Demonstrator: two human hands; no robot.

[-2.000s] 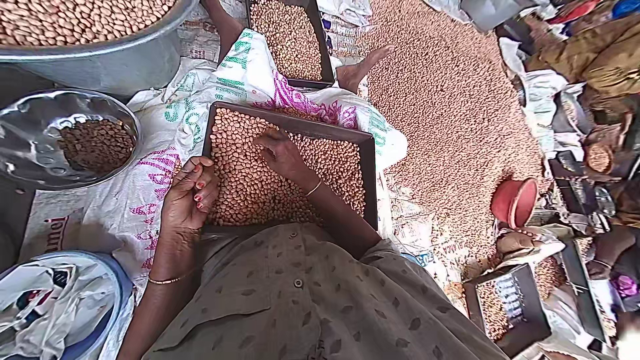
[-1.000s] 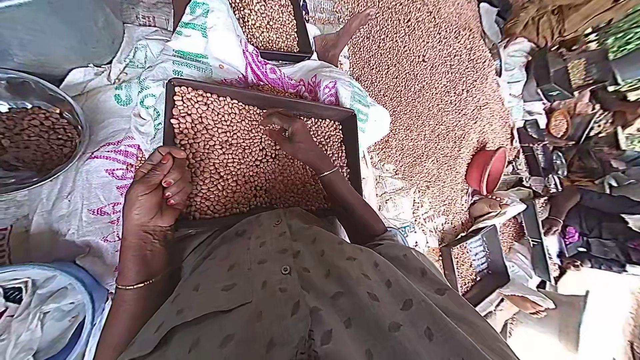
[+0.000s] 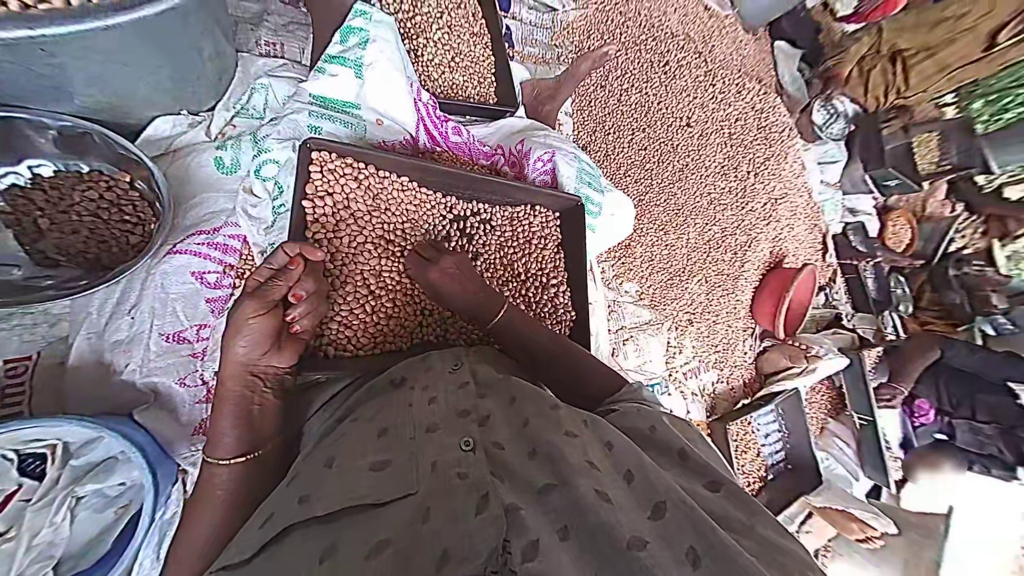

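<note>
A dark rectangular tray [image 3: 582, 264] lies on my lap, filled with shelled reddish-brown nuts [image 3: 360, 216] that look like peanuts. My left hand [image 3: 288, 300] is at the tray's left edge with its fingers curled in; whether something small is inside them cannot be told. My right hand [image 3: 448, 276] reaches over the middle of the nuts, its fingertips down among them and partly hidden. A small patch of the dark tray bottom shows just above that hand. Beneath and beyond the tray lies a white woven sack [image 3: 328, 96] with green and magenta print.
On the left are a steel bowl [image 3: 164, 232] of brown pieces, a large metal basin [image 3: 120, 68] and a blue tub [image 3: 160, 480] with white sacking. Ahead, another nut tray [image 3: 504, 56] stands by a person's bare foot [image 3: 560, 88]. A nut heap [image 3: 688, 128], a red bowl [image 3: 784, 300] and other people lie right.
My right hand has moved down and toward the middle of the tray from its upper part. My left hand has stayed by the left edge with its fingers curled.
</note>
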